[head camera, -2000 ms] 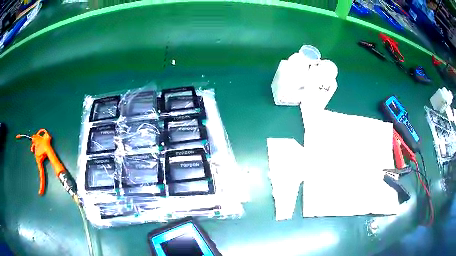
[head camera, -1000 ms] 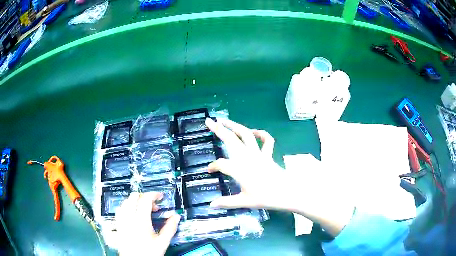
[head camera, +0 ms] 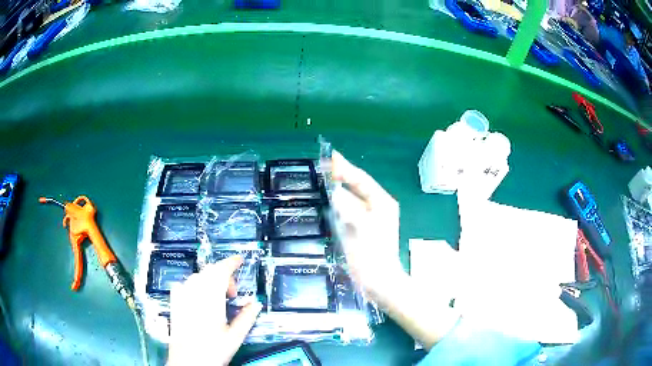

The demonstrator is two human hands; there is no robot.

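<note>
The film-wrapped lens sheet (head camera: 348, 330) lies in front of me with rows of black-bordered TOPDON lenses (head camera: 300, 288). My left hand (head camera: 207, 311) rests on its lower middle, thumb and fingers apart, with nothing visible held; its lower part is cut off by the picture's edge. My right hand (head camera: 368, 232) is at the sheet's right edge, held on edge, with its fingers on a raised strip of clear film (head camera: 326, 161). A battery tester (head camera: 286, 356) with a blue-framed screen lies below the sheet, mostly cut off.
The orange air blow gun (head camera: 89, 239) and its pale hose lie left. White bottles (head camera: 465, 159) stand behind white sheets (head camera: 518, 268) on the right. Beyond are a blue tester (head camera: 589, 213) and red clamps (head camera: 588, 256). A light green rail (head camera: 286, 28) crosses the back.
Both hands have come in over the lens sheet. My right hand has moved from spread over the right-hand lenses to the sheet's right edge, where film now stands up. The view has shifted.
</note>
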